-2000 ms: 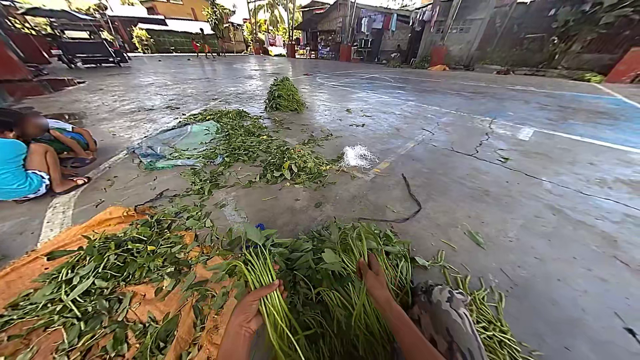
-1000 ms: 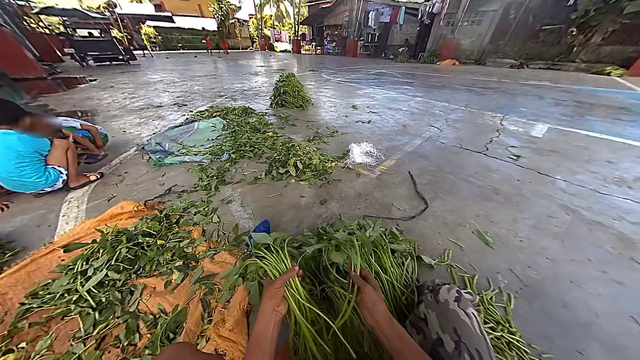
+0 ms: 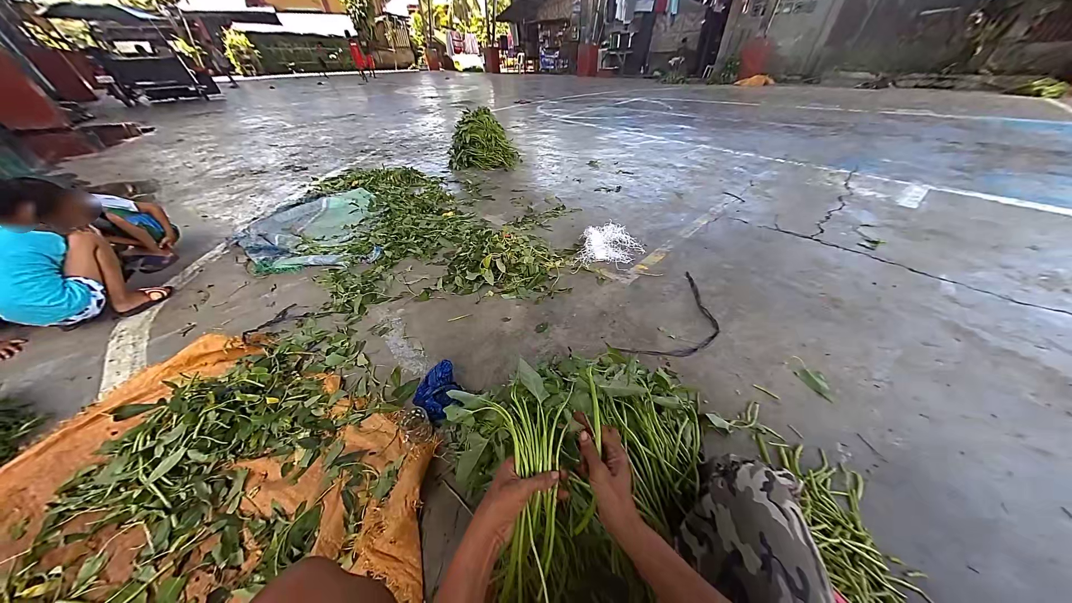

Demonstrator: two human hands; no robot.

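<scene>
My left hand (image 3: 515, 494) is closed around a bunch of long green leafy-vegetable stems (image 3: 538, 440), leaves pointing away from me. Just right of it, my right hand (image 3: 607, 469) pinches a stem or small few stems (image 3: 595, 410) between thumb and fingers. Beneath and behind both hands lies a thick pile of the same leafy stems (image 3: 662, 427), between my knees. Loose leafy cuttings (image 3: 201, 427) are spread over an orange cloth or sack (image 3: 385, 536) at the left. The lower ends of the held stems hang toward my lap.
Cut stems (image 3: 846, 528) lie right of my camouflage-clad knee (image 3: 754, 519). A blue plastic bag (image 3: 435, 389), a dark cord (image 3: 708, 322), white strings (image 3: 609, 244), a green net sack (image 3: 310, 226) and an upright bundle of greens (image 3: 481, 141) rest on the concrete. Two people (image 3: 42, 268) sit at the left.
My right hand has come up out of the pile and now holds a stem beside the bunch. My left hand still grips its bunch, now more upright than a second ago.
</scene>
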